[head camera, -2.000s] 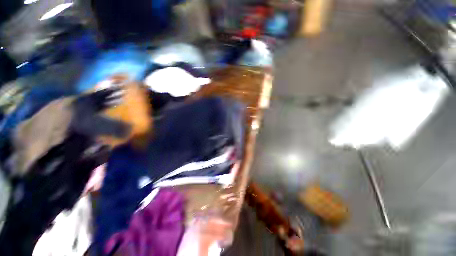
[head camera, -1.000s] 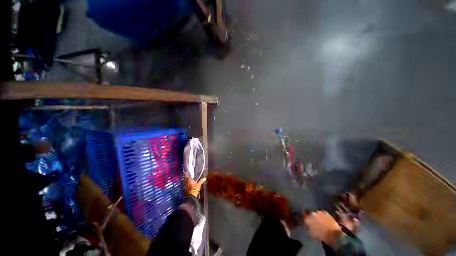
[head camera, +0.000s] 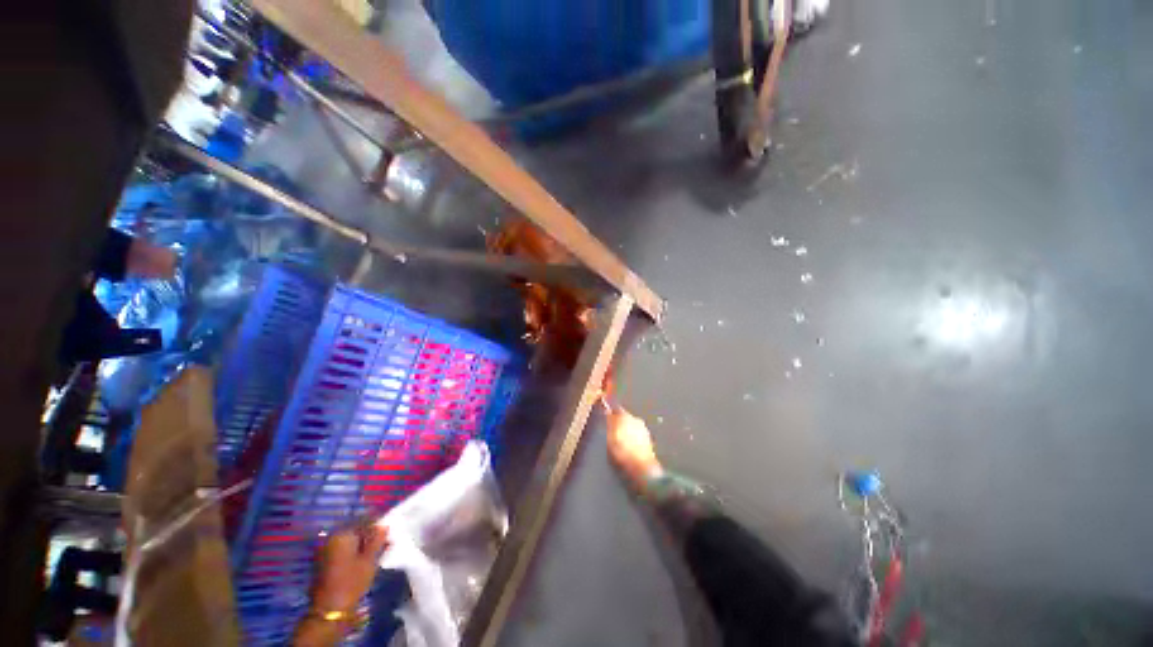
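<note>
My right hand grips the handle of the orange-brown feather duster, whose fluffy head lies low under the table frame's corner, partly hidden by the wooden bars. My left hand, with a yellow band at the wrist, is at the lower left in front of the blue plastic crate. Its fingers hold the edge of a whitish plastic bag, which hangs between the crate and the frame's bar. Pink-red stuff shows through the crate's lattice.
The wooden table frame runs diagonally to a corner beside my right hand. Brown cardboard and blue plastic lie left of the crate. A large blue container or bag is at the top. Thread scraps and white bits dot the floor.
The duster has moved from the open floor to under the frame's corner, with my right hand going forward. My left hand and the whitish bag are lower in view. The view has turned.
</note>
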